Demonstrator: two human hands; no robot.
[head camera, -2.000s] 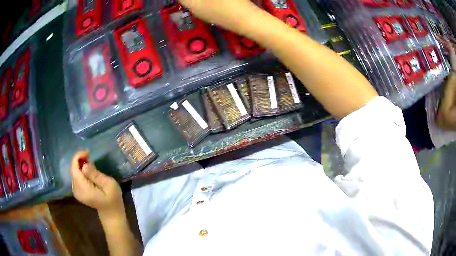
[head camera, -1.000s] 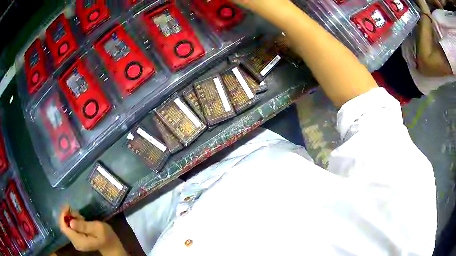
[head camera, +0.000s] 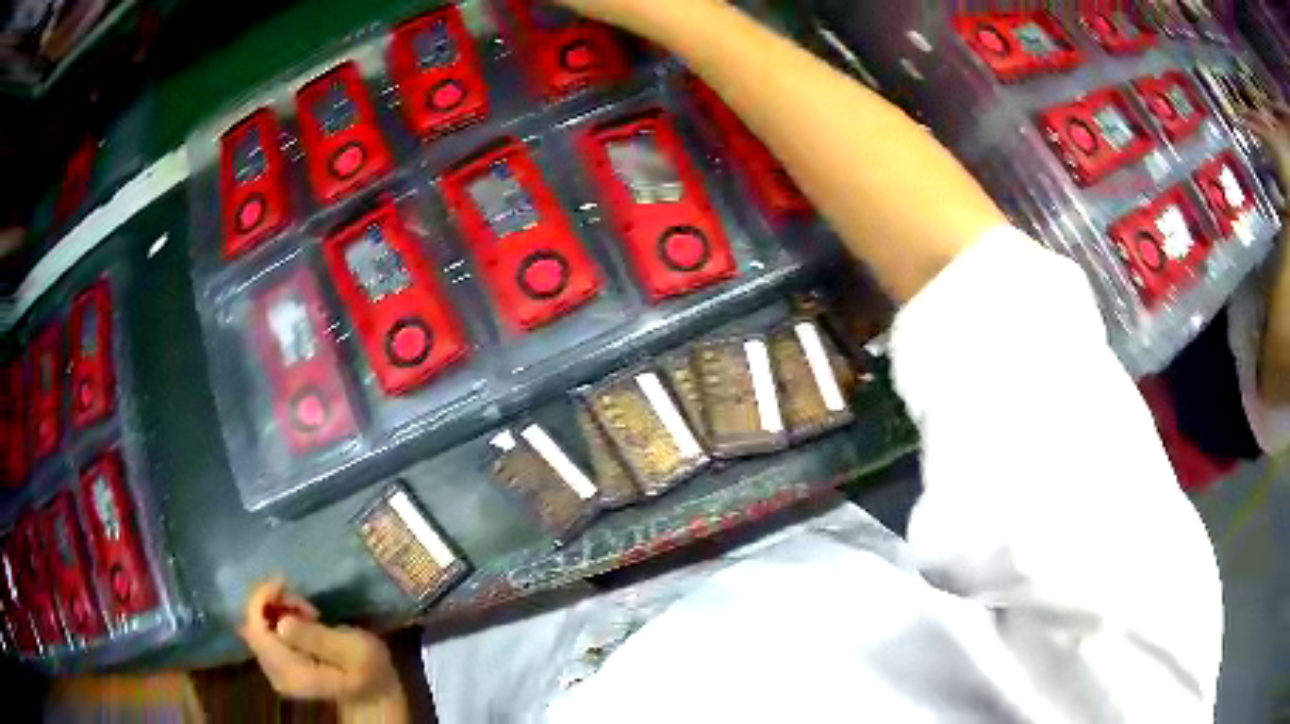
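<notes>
My left hand (head camera: 323, 654) is at the bench's front edge, lower left, its fingers curled round a small red thing (head camera: 283, 611), mostly hidden. My right forearm reaches up over the tray; its hand is cut off by the top edge. A clear blister tray (head camera: 290, 488) holds several red phones (head camera: 545, 269), back side up, in two rows, with pale labels and black rings. Between tray and bench edge lies an uneven, partly overlapping row of flat dark phone batteries (head camera: 651, 436) with white strips. One battery (head camera: 410, 545) lies apart at the row's left end.
Another tray of red phones (head camera: 120, 545) lies at the left. A thick stack of clear trays with phones (head camera: 1089, 135) stands at the right. Another person's arm (head camera: 1273, 333) shows at the right edge. A brown carton (head camera: 120, 693) is below the bench at lower left.
The view has shifted and tilted, so more of the tray's back row shows than two seconds ago. My left hand stays curled by the bench edge. My right arm still reaches across the tray.
</notes>
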